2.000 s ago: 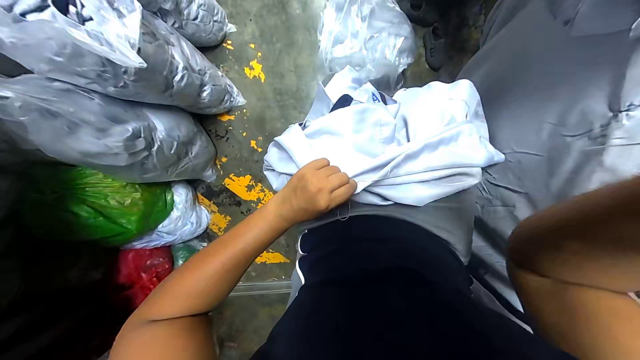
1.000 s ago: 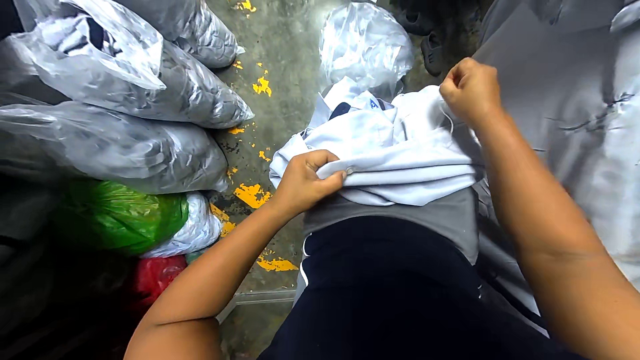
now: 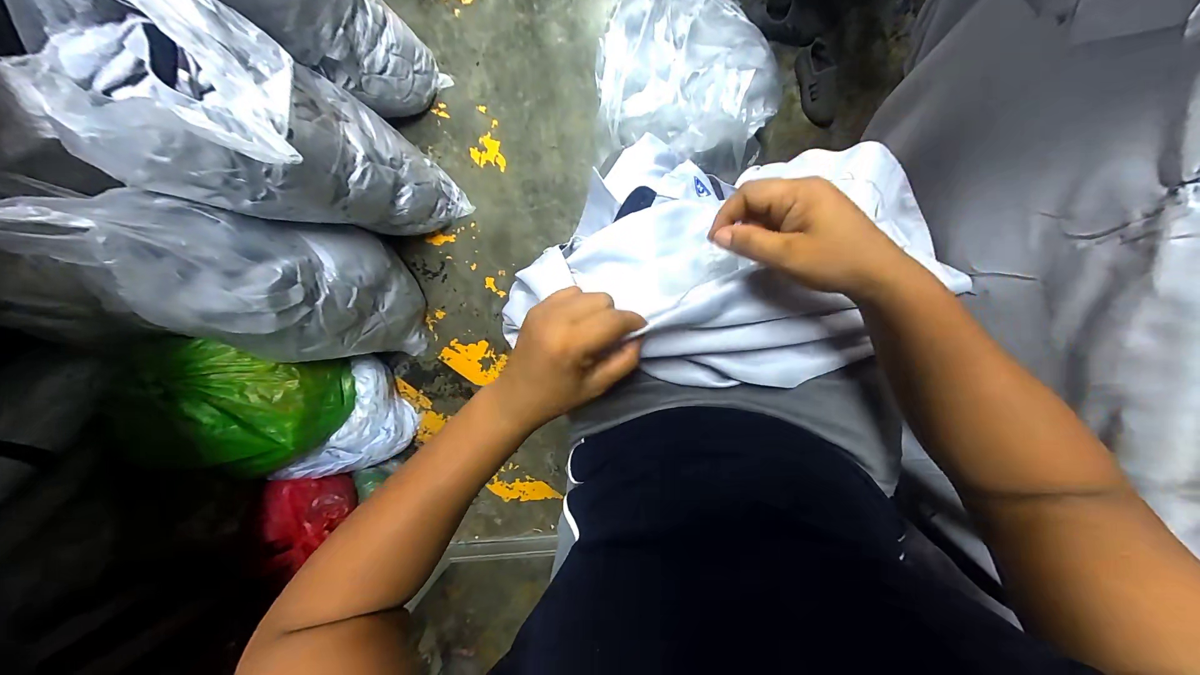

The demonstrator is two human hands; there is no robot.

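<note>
A white garment (image 3: 656, 253) with a collar and a dark patch lies bunched across my lap in the head view. My left hand (image 3: 574, 352) pinches a fold of it near its left lower edge. Over the garment's right part is my right hand (image 3: 806, 234), thumb and forefinger brought together over the cloth. Whether something thin, such as a thread, is between those fingertips cannot be told. Grey cloth (image 3: 816, 403) shows beneath the garment, above my dark clothing.
Clear plastic bags (image 3: 253, 272) packed with cloth are stacked at left, with a green bag (image 3: 244, 403) and a red bag (image 3: 305, 511) below. Another clear bag (image 3: 689, 75) stands ahead, near a dark shoe (image 3: 817, 82). Grey fabric (image 3: 1031, 187) covers the right side.
My right hand, raised at the garment's right edge one second ago, has moved left over the cloth. Two seconds ago it was not on the garment. My left hand stays on the fold.
</note>
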